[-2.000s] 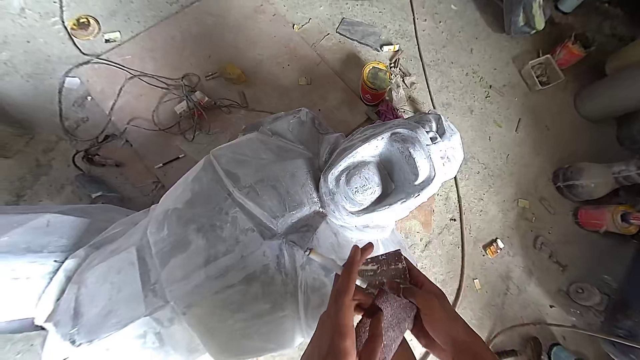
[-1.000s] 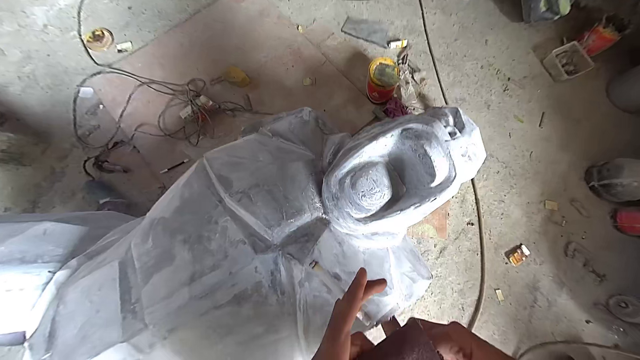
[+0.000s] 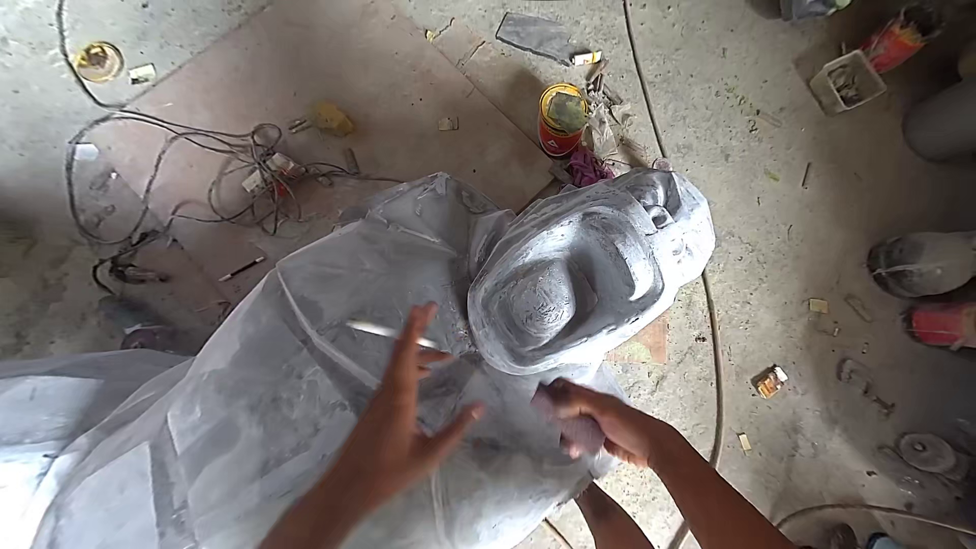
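A large grey faceted sculpture (image 3: 305, 412) stretches from the lower left to the centre, its head with a wide open mouth (image 3: 564, 290) at centre right. Over the body, my left hand (image 3: 408, 404) has its fingers spread, with a thin white stick (image 3: 389, 332) beside the index finger; whether it is held between fingers cannot be told. My right hand (image 3: 610, 423), just below the head, grips a blurred dark reddish-brown piece, which looks like sandpaper (image 3: 581, 435).
Tangled cables (image 3: 259, 171) lie on a brown board at the upper left. A red and yellow can (image 3: 563, 118) stands behind the head. A cable (image 3: 713, 335) runs down the concrete floor. A white tray (image 3: 848, 82) and grey rounded objects (image 3: 919, 263) are at the right.
My hands were close together at the lower edge with the brown piece; now they are apart, the left further up and left over the body, the right beneath the head.
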